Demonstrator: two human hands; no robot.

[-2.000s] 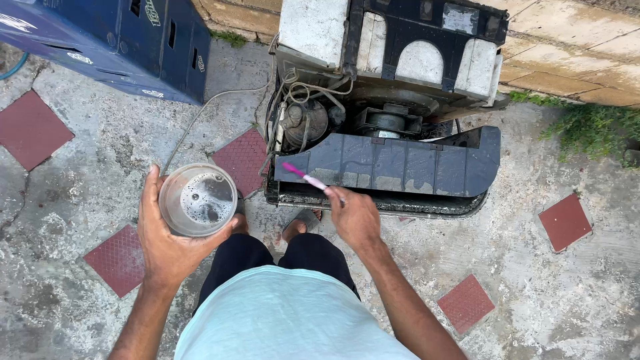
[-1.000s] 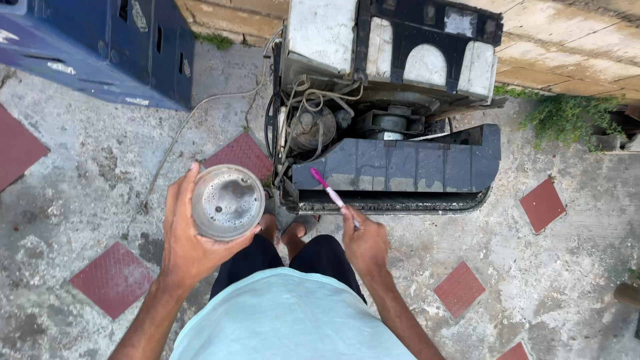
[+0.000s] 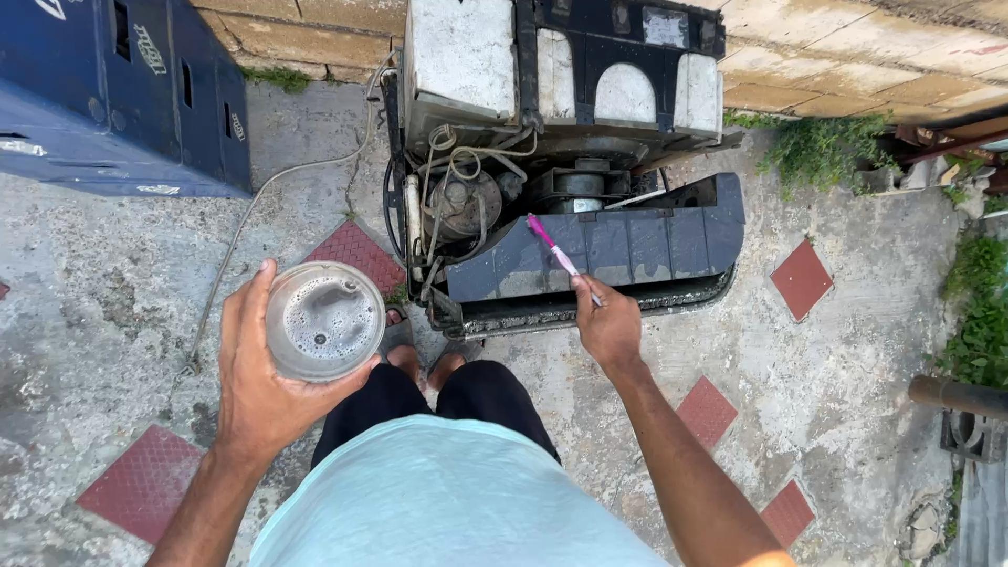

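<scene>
My left hand (image 3: 272, 370) is wrapped around a clear plastic tub (image 3: 324, 321) of grey, foamy liquid, left of my body. In my right hand (image 3: 610, 319) is a pink and white toothbrush (image 3: 557, 250), its head pointing up and left over a dark grey plastic housing (image 3: 622, 246). Whether the bristles touch the housing I cannot tell. The housing belongs to an opened air conditioner unit, with a round compressor (image 3: 465, 206), thin bent copper tubes, a fan motor (image 3: 581, 187) and white foam blocks (image 3: 465, 55) showing.
Stacked blue plastic crates (image 3: 134, 102) stand at the upper left. A grey power cord (image 3: 268, 185) crosses the concrete floor beside the unit. Behind runs a block wall (image 3: 835, 55); green plants (image 3: 827, 150) and a rusty pipe (image 3: 957, 395) are on the right. My sandaled feet are close below the unit.
Both hands still hold the same things. The toothbrush head has moved right along the housing, from near its left end. The view has shifted somewhat.
</scene>
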